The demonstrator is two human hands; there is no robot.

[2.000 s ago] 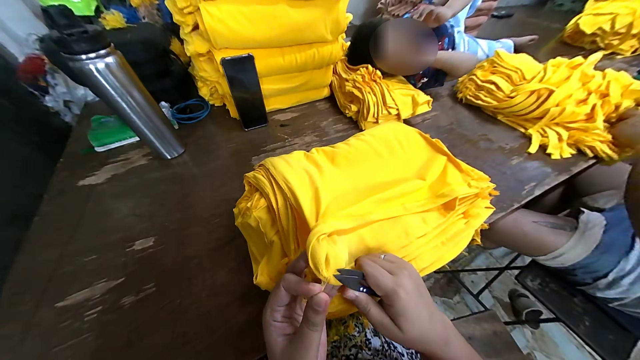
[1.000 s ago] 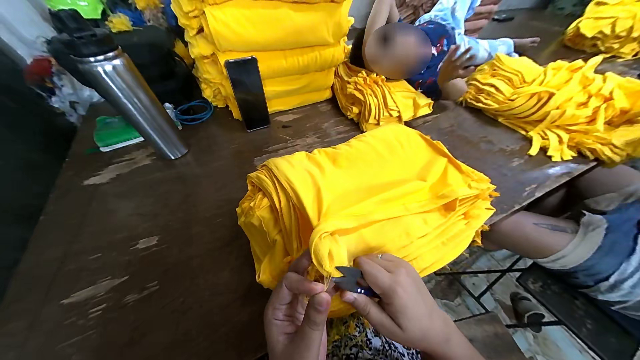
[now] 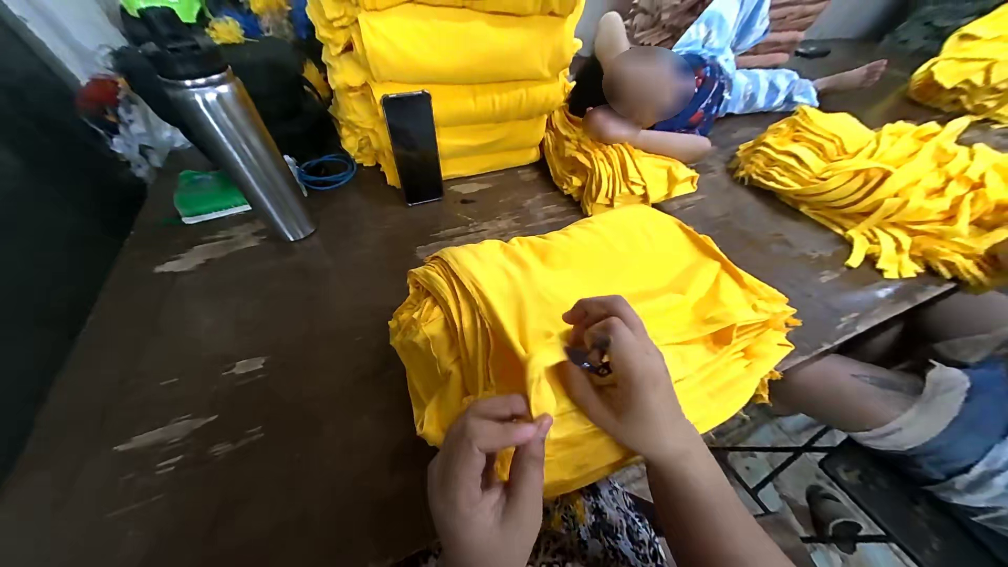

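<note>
A thick folded stack of yellow fabric lies at the near edge of the dark wooden table. My left hand pinches a fold of the top piece between thumb and fingertips at the stack's near side. Just right of it and a little higher, my right hand is closed around small dark thread snips, their blades pointing left over the fabric. Most of the snips' handle is hidden in my fingers.
A steel bottle, a green item, a blue coiled cord and an upright phone stand or lie behind. Tall yellow fabric stacks rise beyond. A person lies on the table; another person's leg is at right.
My right hand with the snips has moved up and away from my left fingertips, over the fabric. The lying person's arms have shifted, one now resting on the small yellow pile.
</note>
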